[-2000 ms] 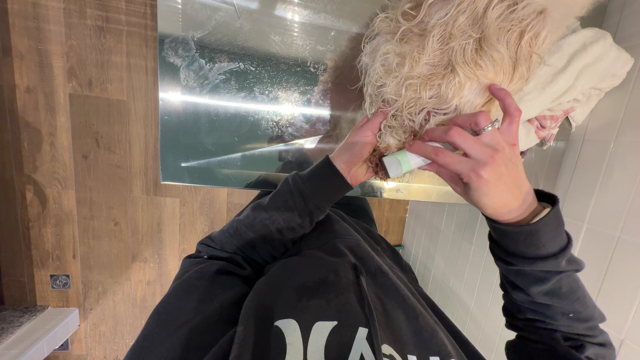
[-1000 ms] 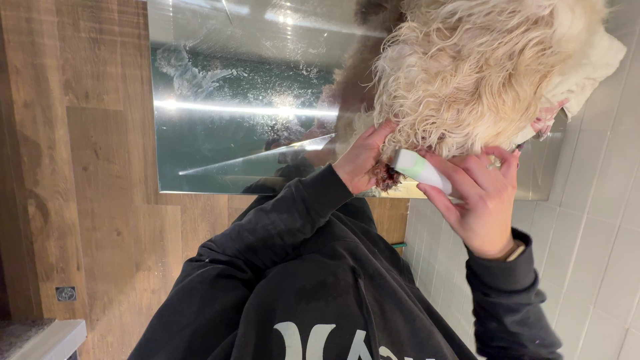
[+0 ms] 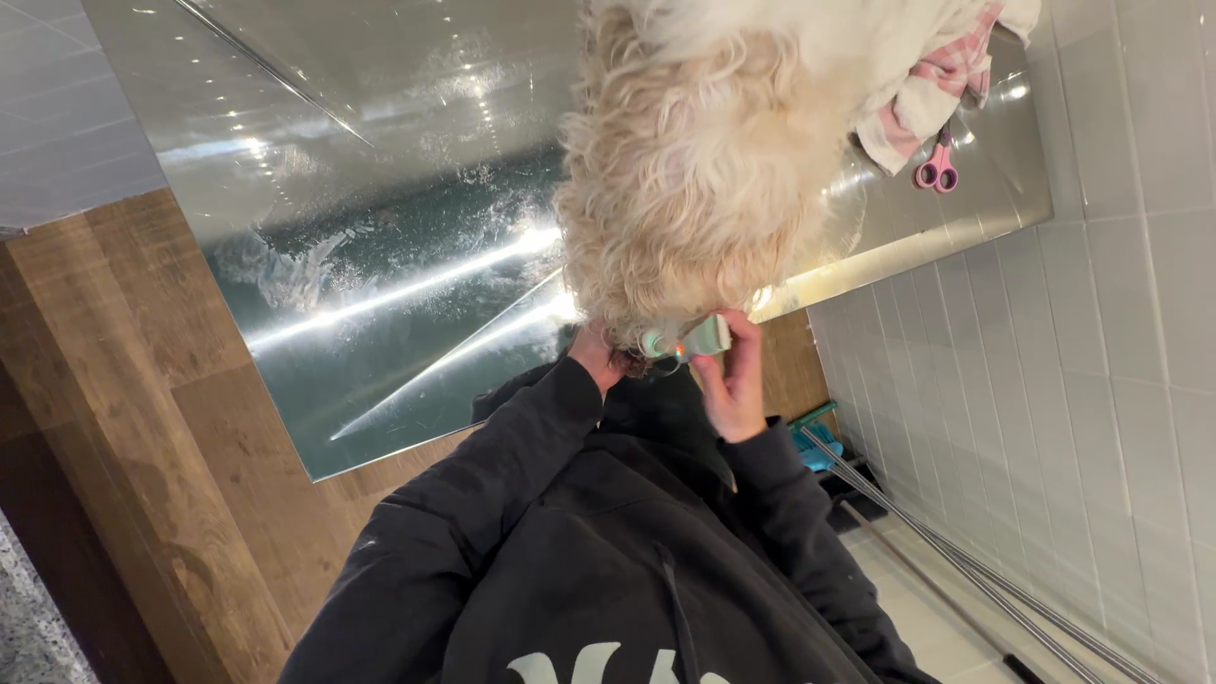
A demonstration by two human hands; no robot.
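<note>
A curly cream-coated dog (image 3: 693,180) stands or lies on a shiny metal table (image 3: 399,218); its head is not seen. My left hand (image 3: 598,357) is closed around a darker, reddish-brown tuft or limb at the near end of the coat, partly hidden by the fur. In my right hand (image 3: 739,385) is a small white and pale green device (image 3: 705,336) with a small orange light, held between thumb and fingers just right of that tuft. A round pale green part (image 3: 653,343) shows beside it against the fur.
Pink-handled scissors (image 3: 936,173) lie on the table at the right, beside a pink and white cloth (image 3: 926,95). A tiled wall (image 3: 1130,304) bounds the right side. Below stand a blue brush (image 3: 819,446) and thin metal rods (image 3: 969,560). Wood flooring (image 3: 228,475) shows at lower left.
The view has swung, so the scissors now show. My right hand has turned the device, whose pale green end now faces differently. My left hand keeps its hold at the reddish-brown tuft.
</note>
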